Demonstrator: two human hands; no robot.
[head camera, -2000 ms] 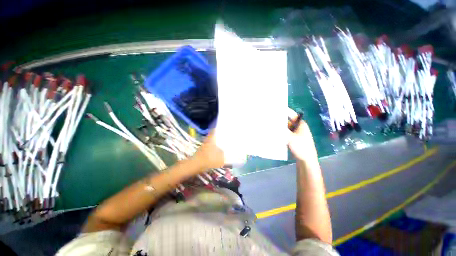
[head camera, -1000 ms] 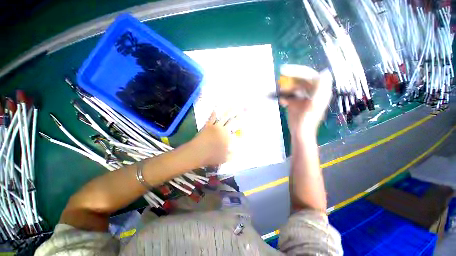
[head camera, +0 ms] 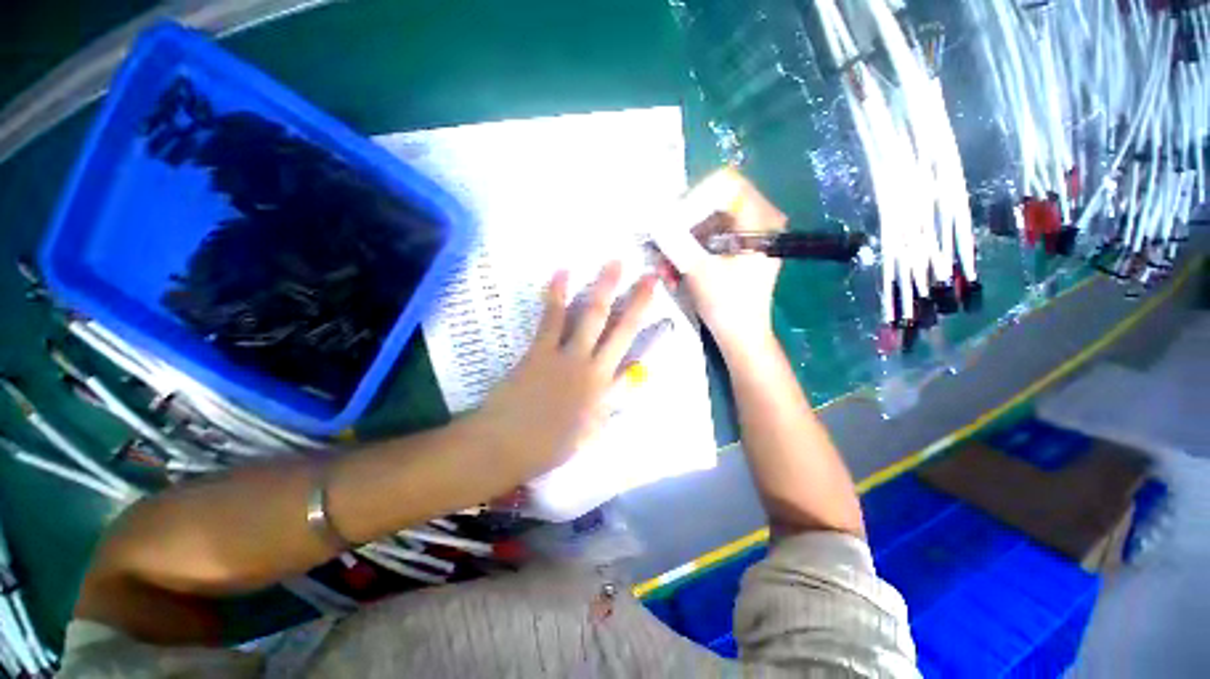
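Note:
A white record sheet (head camera: 584, 173) with printed rows lies on the green surface in front of me. My left hand (head camera: 564, 378) lies flat on the sheet with its fingers spread; some fingertips have coverings, one of them yellow. My right hand (head camera: 734, 259) holds a dark marker (head camera: 809, 246) over the sheet's right side. The end at the paper is hard to make out in the glare. White and yellow coverings show on the right fingers.
A blue parts bin (head camera: 445, 212) heaped with black clips (head camera: 285, 239) stands left of the sheet. White wire harnesses (head camera: 916, 173) lie on clear plastic at right; more lie below the bin. Blue crates (head camera: 982, 584) stand by the yellow-lined floor at lower right.
The sheet, first held up in both hands, now lies on the surface. My right hand has moved in from the right over the sheet with the marker. The view has shifted closer.

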